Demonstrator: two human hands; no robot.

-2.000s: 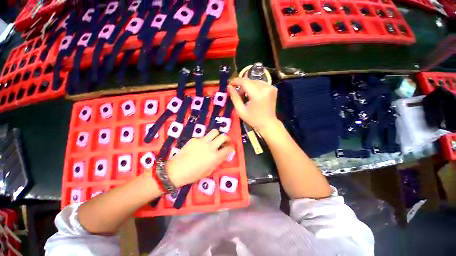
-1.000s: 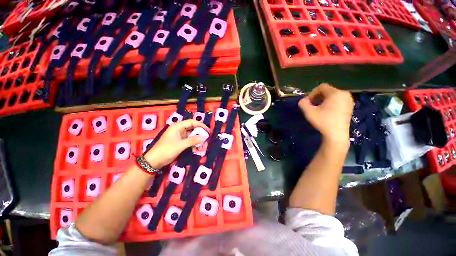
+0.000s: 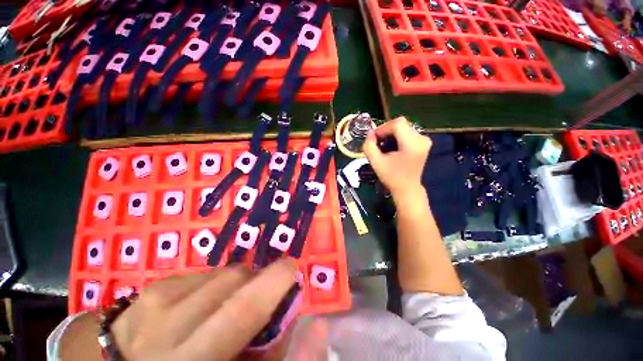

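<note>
My left hand (image 3: pixel 204 310) is large and close to the camera over the tray's front edge. It holds a pale pink watch head (image 3: pixel 295 310), seen edge-on with a dark side and partly hidden by the fingers. My right hand (image 3: pixel 402 155) has its fingertips pinched at the right rim of the silver metal pot (image 3: pixel 359 127); whether they hold anything is too small to tell. The red-orange working tray (image 3: pixel 151 229) holds pale square watch heads (image 3: pixel 167 245). Several at the right of centre have dark straps (image 3: pixel 304 225) lying across the pockets.
Stacked trays of strapped watches (image 3: pixel 321 63) stand behind left. Trays of dark parts (image 3: pixel 458 53) are behind right. A neat strap pile (image 3: pixel 445 176), a looser buckle-strap heap (image 3: pixel 493 183) and a black box (image 3: pixel 596 180) lie right. Thin tools (image 3: pixel 354 211) lie beside the tray.
My left hand has moved from the tray's middle towards the camera with the watch head. My right hand went to the strap piles and is now back at the pot.
</note>
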